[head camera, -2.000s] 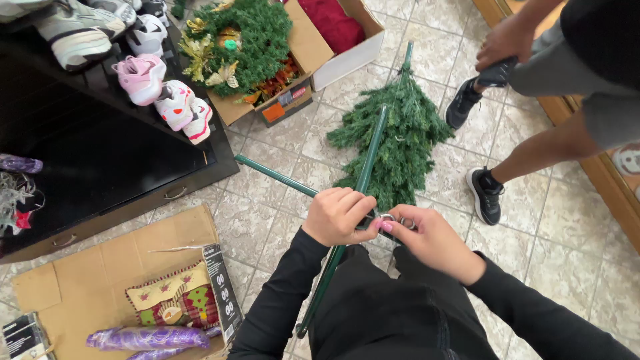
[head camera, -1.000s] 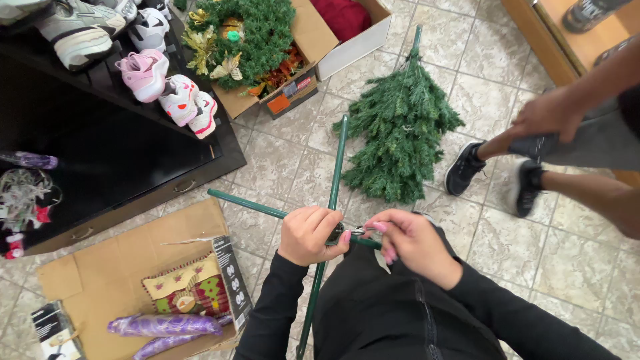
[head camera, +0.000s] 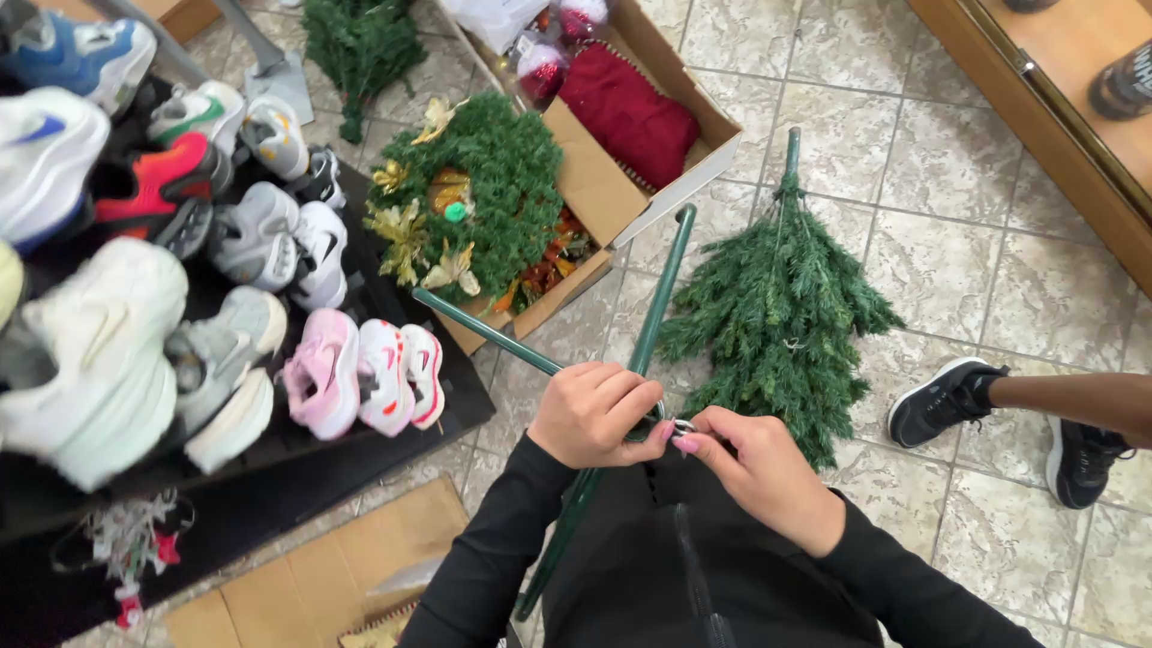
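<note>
A green metal tree stand (head camera: 661, 288) with long tubular legs is held in front of my body. My left hand (head camera: 596, 414) is closed around its hub, where the legs meet. Beside it, my right hand (head camera: 760, 468) pinches a small shiny metal piece (head camera: 684, 427), likely an eye bolt, between thumb and fingers at the hub. Fingers hide most of the hub. Just beyond the hands, an artificial tree section (head camera: 783, 315) lies on the tiled floor, its pole end pointing away.
Sneakers (head camera: 324, 373) crowd a black display table at left. A wreath (head camera: 495, 180) rests on an open cardboard box beside another box (head camera: 720, 148) holding red fabric. Flattened cardboard (head camera: 315, 576) lies below. At right are a person's feet (head camera: 945, 400) and a wooden shelf (head camera: 1062, 135).
The view has shifted toward the shoe table and boxes. My left hand still holds the stand's hub, with my right hand fingering the small metal piece. The other person's feet have moved.
</note>
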